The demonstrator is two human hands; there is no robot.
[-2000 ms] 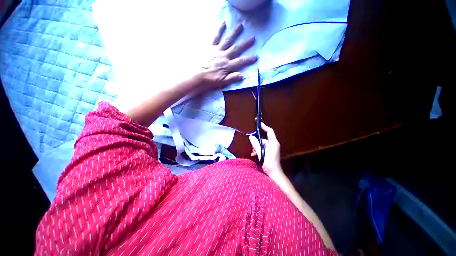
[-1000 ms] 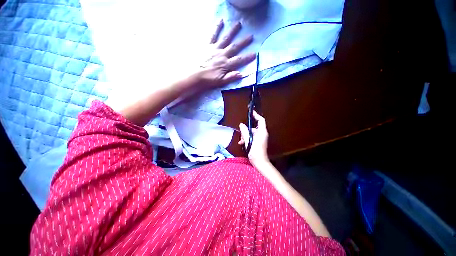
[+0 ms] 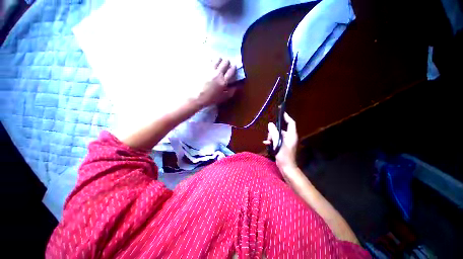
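Note:
My right hand [image 3: 285,144] holds the dark-handled shears [image 3: 287,93] over the brown table, blades pointing away. The blades lie against the left edge of a pale cut piece [image 3: 315,33], which now lies apart from the main fabric. My left hand [image 3: 221,83] rests at the edge of the glaring plain fabric [image 3: 147,55]; its fingers are partly bent, and whether they pinch the fabric cannot be told. A narrow pale strip [image 3: 264,105] curves on the table between my hands.
Quilted pale blue fabric [image 3: 56,66] spreads at the left. Offcuts [image 3: 203,144] lie by the near table edge. A rounded object [image 3: 217,2] is cut off at the top. A small scrap [image 3: 432,65] is at the right. A blue item [image 3: 398,189] is below the table.
The pale piece has come away and moved right, baring the table in a curved gap. My left hand has drawn in its spread fingers. The shears have moved right. The narrow strip now shows.

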